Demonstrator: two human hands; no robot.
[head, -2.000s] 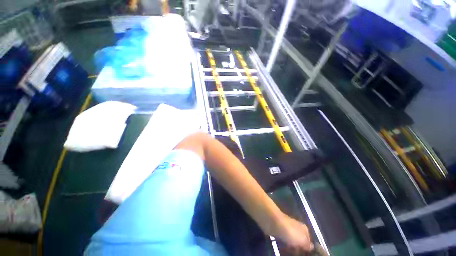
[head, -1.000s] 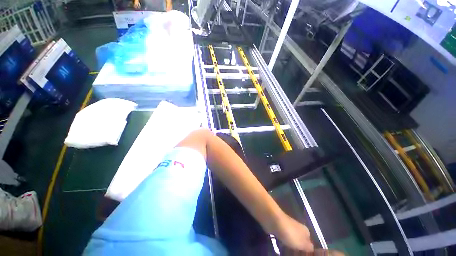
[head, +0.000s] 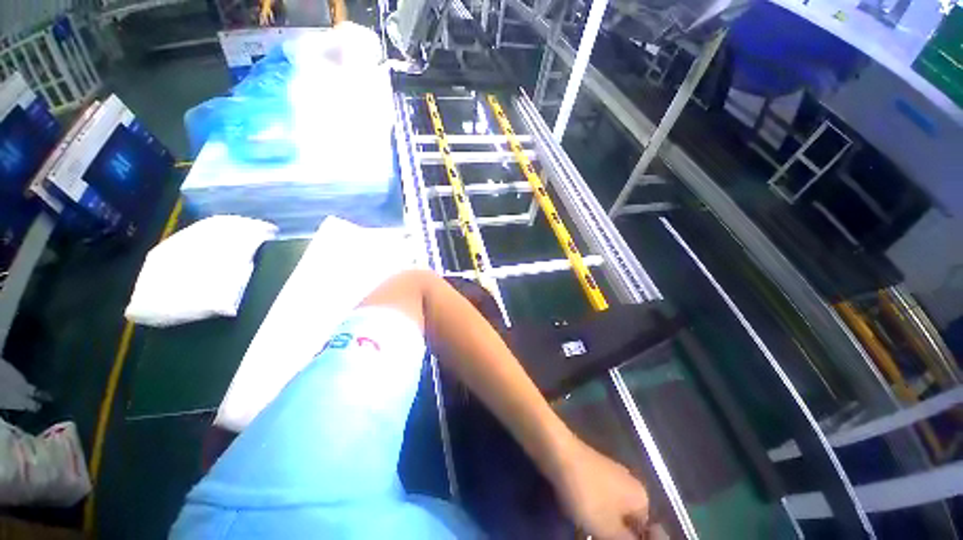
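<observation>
A dark flat panel, apparently a television set (head: 634,335), lies across the line with a small white label (head: 572,348) on it. My left arm in a light blue sleeve reaches over it from the lower left, elbow bent. My left hand (head: 604,494) is bare, with curled fingers, low at the bottom edge right of centre. The fingertips are partly cut off, and I cannot tell whether they hold anything. A bit of skin beside them at the edge is too small to identify. My right hand cannot be made out.
The conveyor (head: 539,190) with yellow roller strips runs ahead. Left of it are a white bag stack (head: 301,306), a white bundle (head: 201,269) and a pale stack (head: 290,195) under blue film (head: 259,116). Dark blue cartons (head: 116,158) stand far left. Metal frames (head: 676,127) stand right.
My left hand has shifted slightly left and its fingers look more curled. The skin seen beside it at the bottom edge has mostly left the picture. The view has shifted slightly.
</observation>
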